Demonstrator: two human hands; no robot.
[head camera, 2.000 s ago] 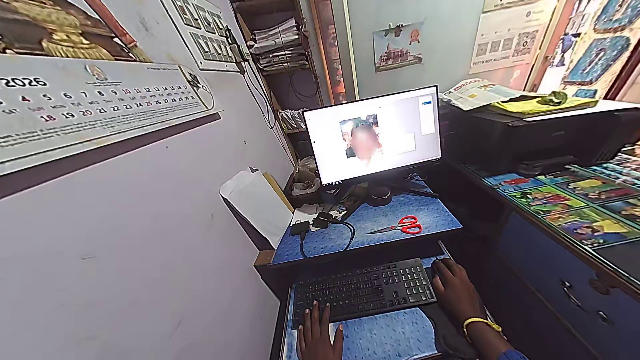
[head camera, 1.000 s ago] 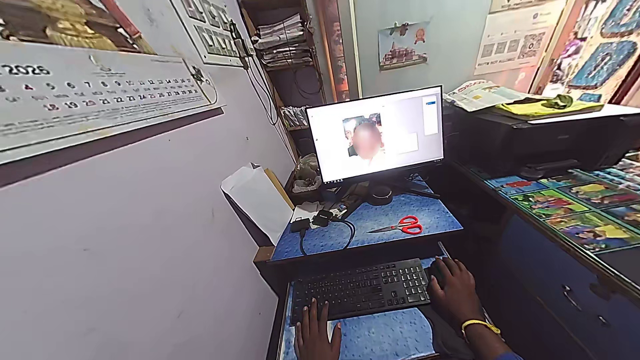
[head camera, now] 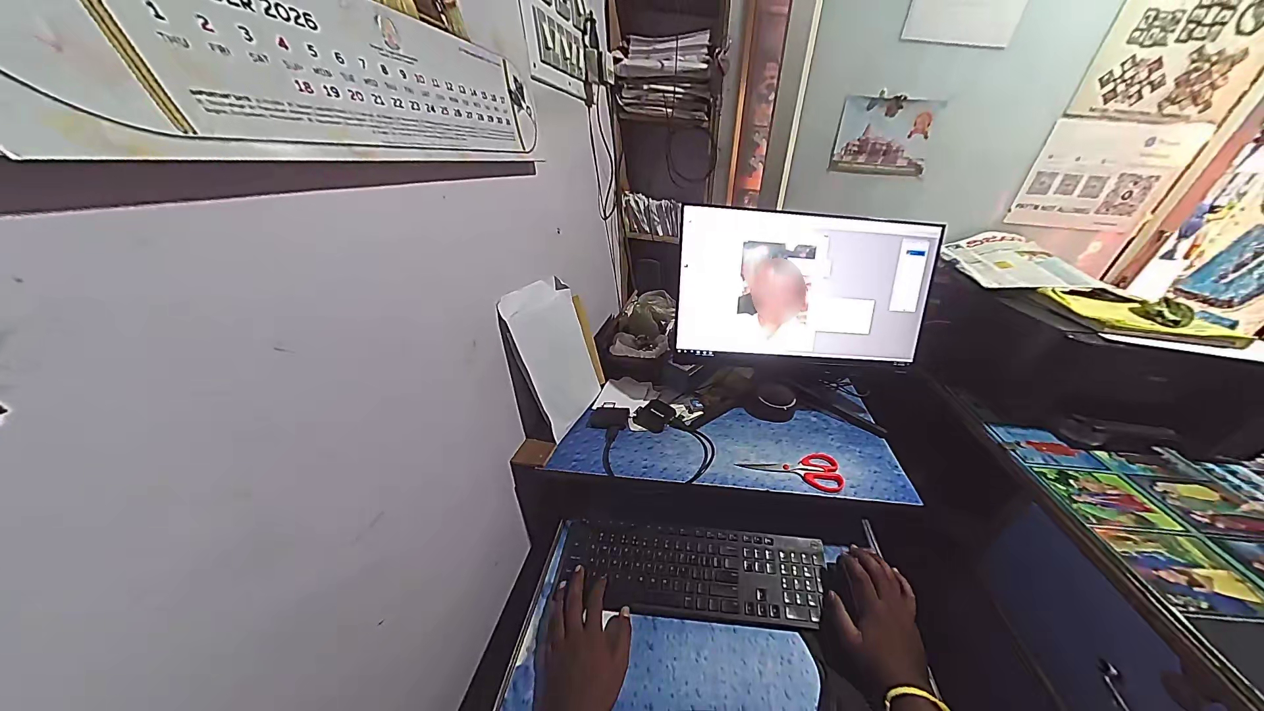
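A black computer keyboard (head camera: pixel 706 573) lies on a pull-out tray with a blue patterned surface. My left hand (head camera: pixel 585 632) rests at its lower left corner, fingers apart and fingertips near the keys. To the keyboard's right, my right hand (head camera: pixel 874 612) is curved over a dark computer mouse (head camera: pixel 837 578), which it mostly covers; a yellow band circles that wrist. Behind stands a monitor (head camera: pixel 859 286), lit, with a photo of a person in a program window. Red-handled scissors (head camera: pixel 805 470) lie on the desk (head camera: pixel 760 434), blades pointing left, beside a black cable with connectors (head camera: pixel 652 417).
White papers (head camera: pixel 553 355) lean against the left wall. A dark printer (head camera: pixel 1106 365) carries a newspaper (head camera: pixel 1017 262) and a yellow item (head camera: pixel 1136 311). The counter at right bears colourful pictures (head camera: pixel 1155 504). A calendar (head camera: pixel 326 79) hangs at the upper left; stacked papers (head camera: pixel 667 74) fill a shelf behind.
The view has shifted somewhat. Both hands keep about the same places at the keyboard and mouse; nothing else has plainly changed.
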